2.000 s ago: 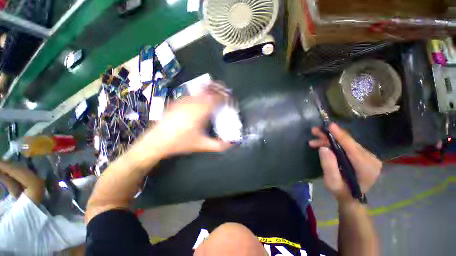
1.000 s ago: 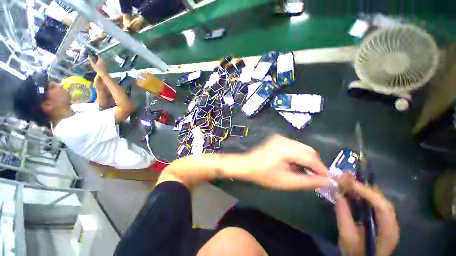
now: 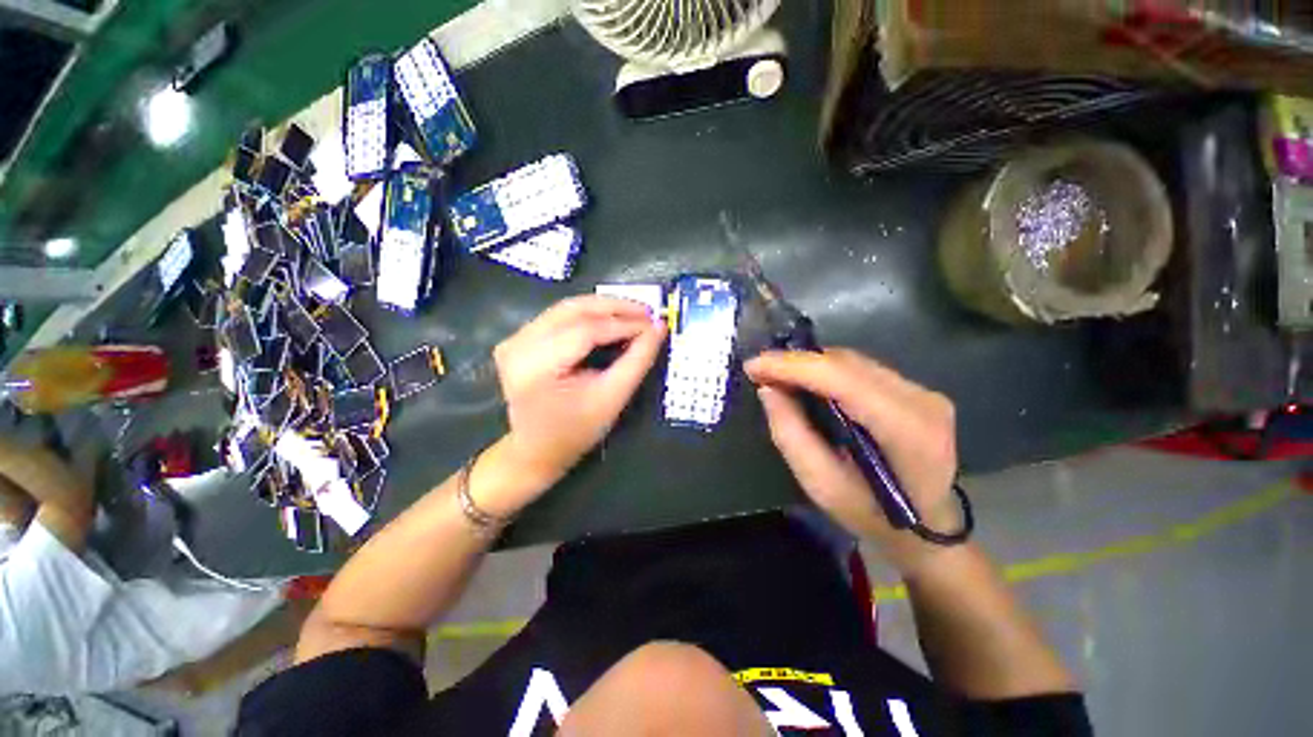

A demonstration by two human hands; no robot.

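A phone mainboard (image 3: pixel 701 353), blue at the top with a white keypad part, lies on the dark green mat in front of me. A small white LCD module (image 3: pixel 629 295) with an orange flex tail sits against its upper left edge. My left hand (image 3: pixel 576 377) pinches the module at its tail beside the board. My right hand (image 3: pixel 864 432) holds the black soldering iron (image 3: pixel 860 439) like a pen. Its tip points up and away, right of the board and apart from it. Solder wire cannot be made out.
A pile of LCD modules (image 3: pixel 310 324) lies at left, with waiting mainboards (image 3: pixel 521 202) beside it. A cream fan (image 3: pixel 691 43) stands at the back. A round container (image 3: pixel 1073 231) with silvery bits and a cardboard box (image 3: pixel 1066 36) are at right. A person's white sleeve (image 3: pixel 72 605) shows at lower left.
The view has swung back right. The mainboard now lies upright on the mat, and my hands have moved apart. My left hand is at the module; the iron is clear of the board.
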